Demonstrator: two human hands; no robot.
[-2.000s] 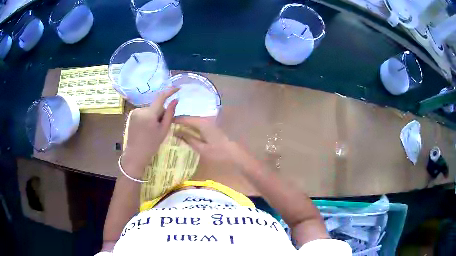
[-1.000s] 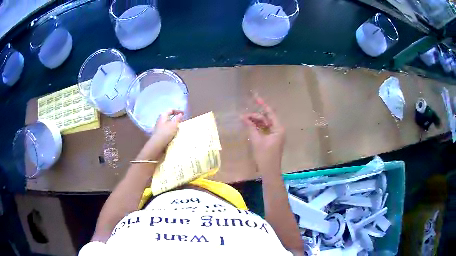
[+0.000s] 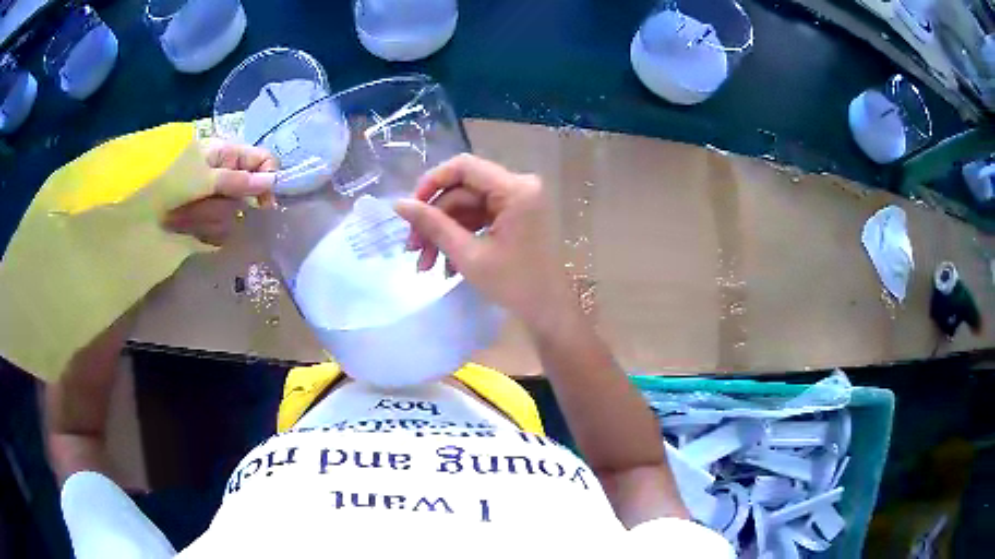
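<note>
A large clear cup-shaped housing (image 3: 382, 328) with a milky white lower part stands tilted close to my body at the cardboard's near edge. My left hand (image 3: 224, 186) pinches a curled yellow label sheet (image 3: 98, 246) at the left, its fingertips by the housing's rim. My right hand (image 3: 480, 224) is over the housing's right side, with thumb and fingers pinching a small pale label with faint print lines (image 3: 380, 232) against or just above the housing. Whether the label touches the wall cannot be told.
Another housing (image 3: 295, 131) stands behind on the cardboard (image 3: 644, 262). Several more stand on the dark green belt (image 3: 524, 66). A crumpled white cloth (image 3: 887, 253) and a dark roll (image 3: 951, 295) lie at right. A teal bin (image 3: 873, 437) of white parts is by my lap.
A housing has come up close to my body. My left hand has moved left, swinging the yellow sheet out to the left. My right hand has moved left to the housing, with a label in its fingertips.
</note>
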